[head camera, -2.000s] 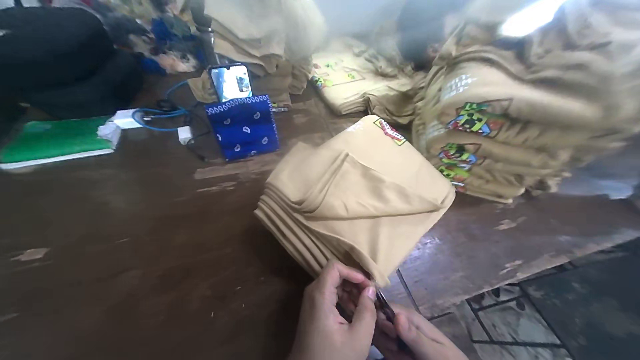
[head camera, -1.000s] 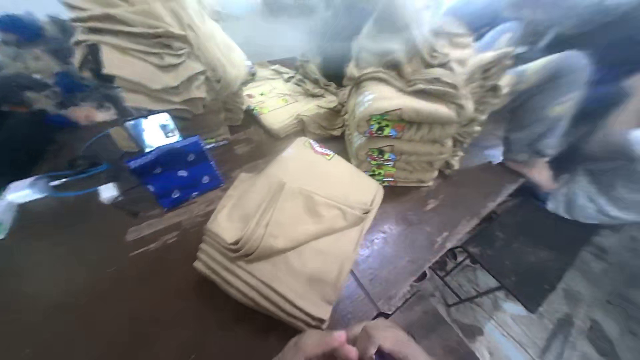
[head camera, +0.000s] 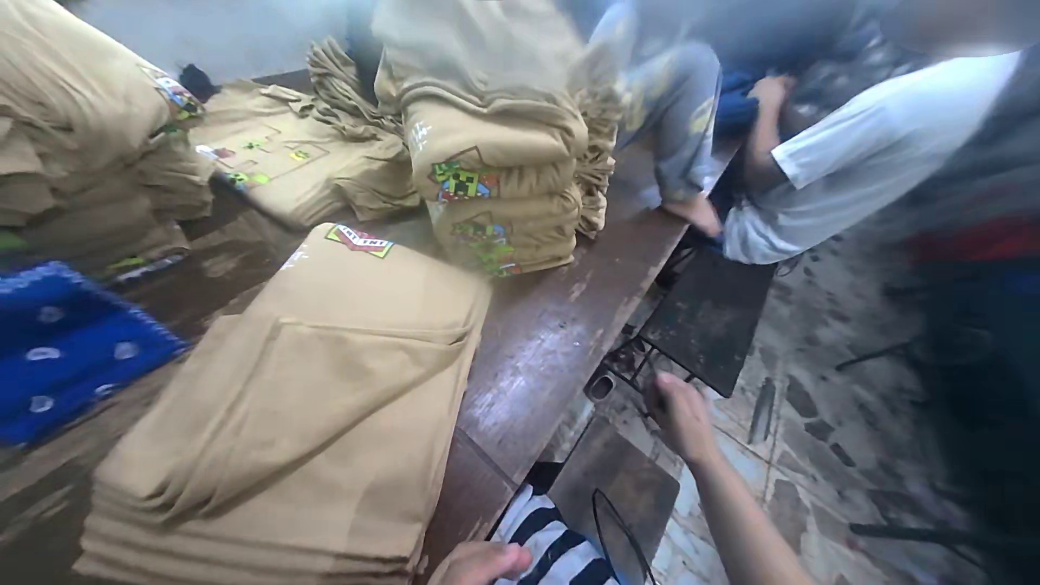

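Observation:
A stack of folded tan cloth pieces (head camera: 325, 406) lies on the wooden table, its top piece bearing a red and yellow print and its upper layer folded back. At the bottom edge, beside the stack's near corner, part of my left hand (head camera: 481, 562) shows with the thumb extended; its fingers are mostly out of view. My right hand (head camera: 682, 416) is held out past the table's edge, above the floor by a dark bench, its fingers curled. Whether it holds anything is not clear.
More tan printed cloth is piled at the back (head camera: 496, 162) and left (head camera: 73, 122). A blue patterned cloth (head camera: 81, 349) lies at left. Beyond the table (head camera: 536, 357) a person in a white shirt (head camera: 861, 146) sits near a black bench (head camera: 715, 317); another person's leg rests on the table.
My hands were together at the stack's near corner; now they are apart, the right one out to the right. The view has swung right and come closer to the stack.

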